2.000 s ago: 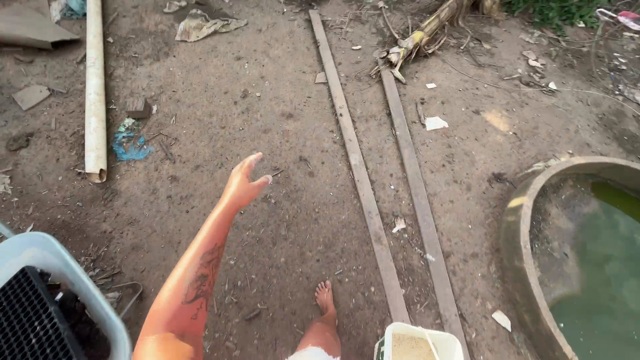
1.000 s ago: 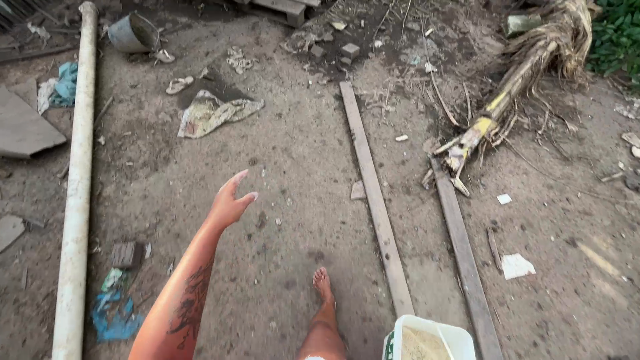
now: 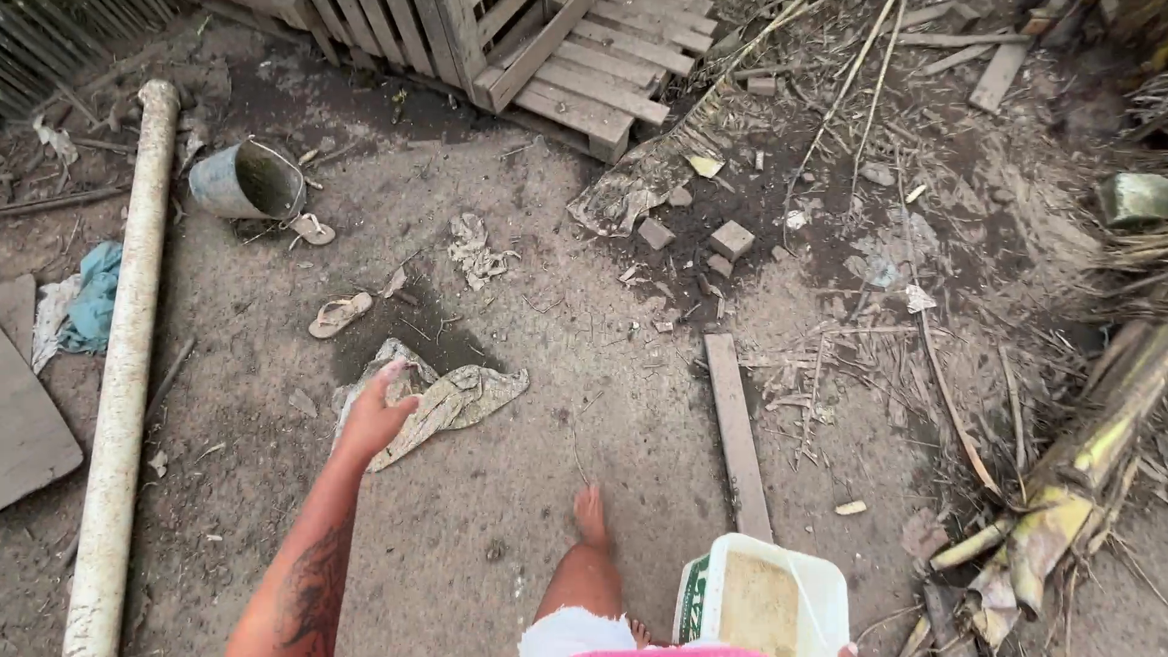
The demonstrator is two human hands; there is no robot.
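Observation:
My left hand [image 3: 379, 415] is stretched out over the dirt ground, fingers apart and holding nothing. Beyond and beneath it in the picture lies a crumpled, dirty cloth [image 3: 465, 397]. At the bottom right a white plastic bucket [image 3: 826, 593] with a pale tan content hangs beside my leg. Only a fingertip of my right hand [image 3: 849, 650] shows at the bucket's lower right edge; the rest is out of frame, so its grip cannot be made out.
A long pale pole [image 3: 128, 383] lies at left, near a tipped metal bucket [image 3: 246, 182] and flip-flops [image 3: 340, 315]. Ahead are a wooden pallet [image 3: 593, 87] and brick pieces [image 3: 732, 239]. A wooden plank [image 3: 737, 438] lies ahead of the white bucket, a cut plant trunk [image 3: 1086, 484] at right.
The view has moved forward over the ground; the round tank and the plastic tub have left it. The white bucket has come along beside my leg. My left hand stays free.

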